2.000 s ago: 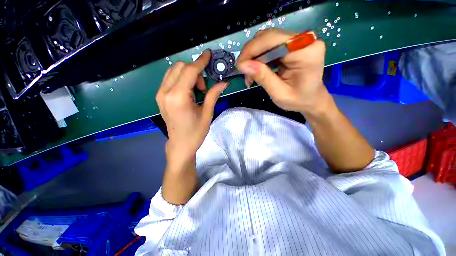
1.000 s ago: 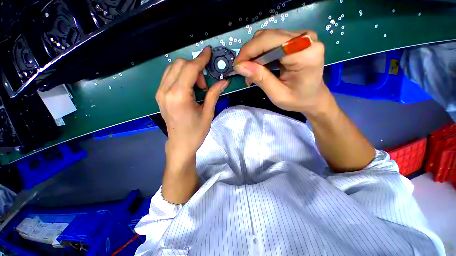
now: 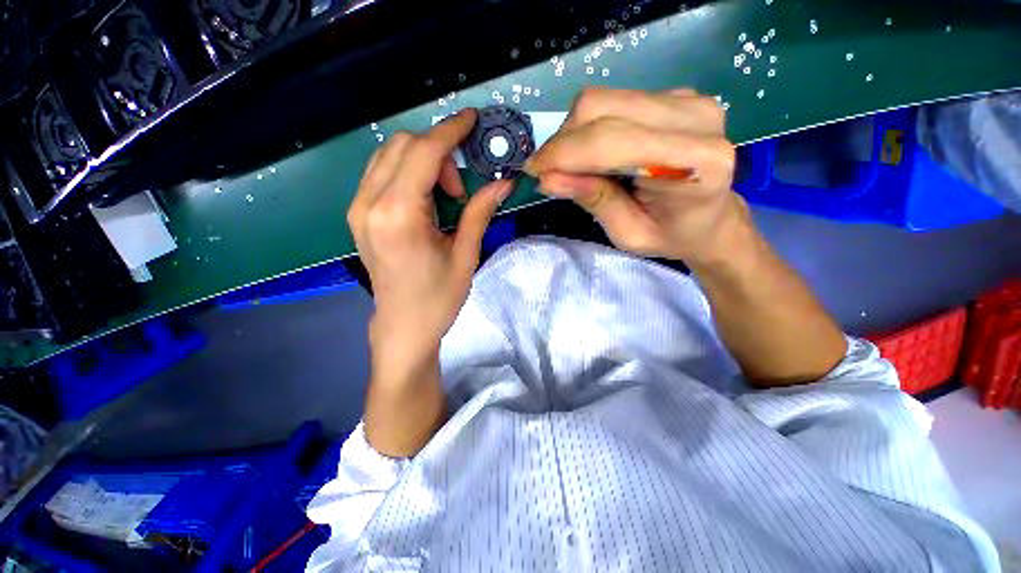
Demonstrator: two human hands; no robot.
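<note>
A round black part (image 3: pixel 488 121) with a pale centre is held between the thumb and index finger of my left hand (image 3: pixel 420 213), over the green bench top. My right hand (image 3: pixel 644 174) grips the tweezers (image 3: pixel 668 172); their orange-red rear end shows at the palm. The tweezers' tip is at the right lower edge of the part, mostly hidden by my fingers. A narrow white strip (image 3: pixel 548 127) lies on the bench behind the part and my hands.
Tiny white rings (image 3: pixel 599 53) are scattered on the green bench top (image 3: pixel 829 84). A large glossy black tray (image 3: pixel 134 67) stands at the back left. A white paper slip (image 3: pixel 139 233) lies beside it. Blue frames (image 3: pixel 823 179) and red crates (image 3: pixel 924 350) are below the bench.
My right hand has rolled over, and the tweezers' orange-red end has moved down and now shows narrower, near the palm. My left hand and the round part are almost unmoved.
</note>
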